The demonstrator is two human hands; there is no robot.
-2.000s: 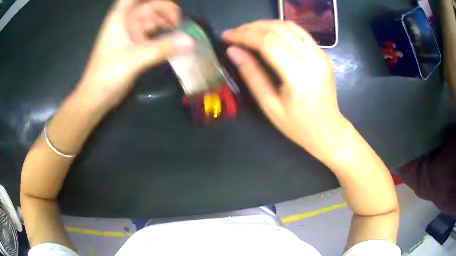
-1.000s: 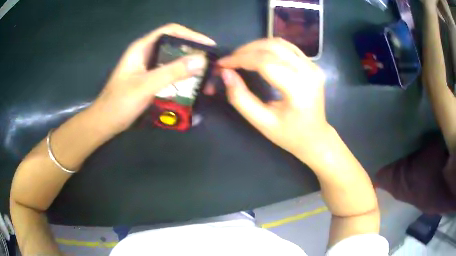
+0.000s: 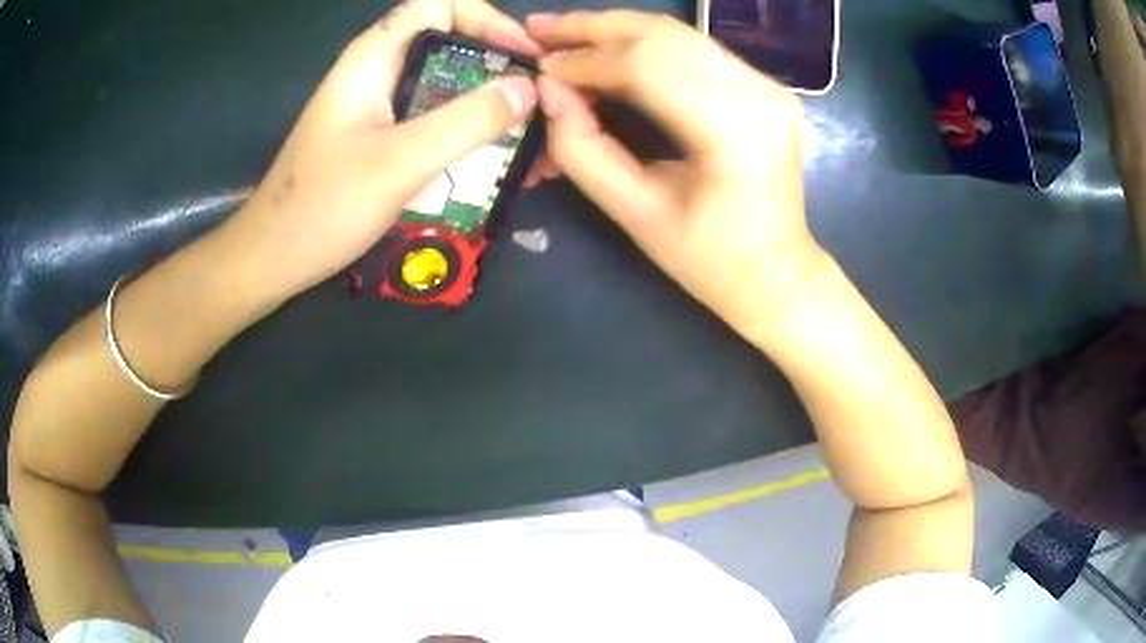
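My left hand [image 3: 365, 157] holds the open handheld unit [image 3: 475, 226] with its thumb across the board. The unit has a black frame, a green circuit board [image 3: 466, 216] with a silver-white patch, and a red lower end [image 3: 455, 291] around a round yellow disc [image 3: 424, 266]. My right hand [image 3: 679, 138] has its thumb and fingertips together at the upper right edge of the frame. Whether a small part is between these fingertips cannot be seen. A small pale shape [image 3: 532, 239] shows on the dark mat right of the unit.
A smartphone [image 3: 785, 44] lies beyond my right hand. An open dark blue box [image 3: 987, 119] with a red figure stands at the right. Another person's arm [image 3: 1122, 88] and dark clothing [image 3: 1068, 421] are at the far right. The dark tabletop's edge [image 3: 503, 509] curves in front of me.
The unit was blurred and tilted the other way at first; it is now steadier and slightly higher than a second ago. My right fingertips have moved up along its right edge.
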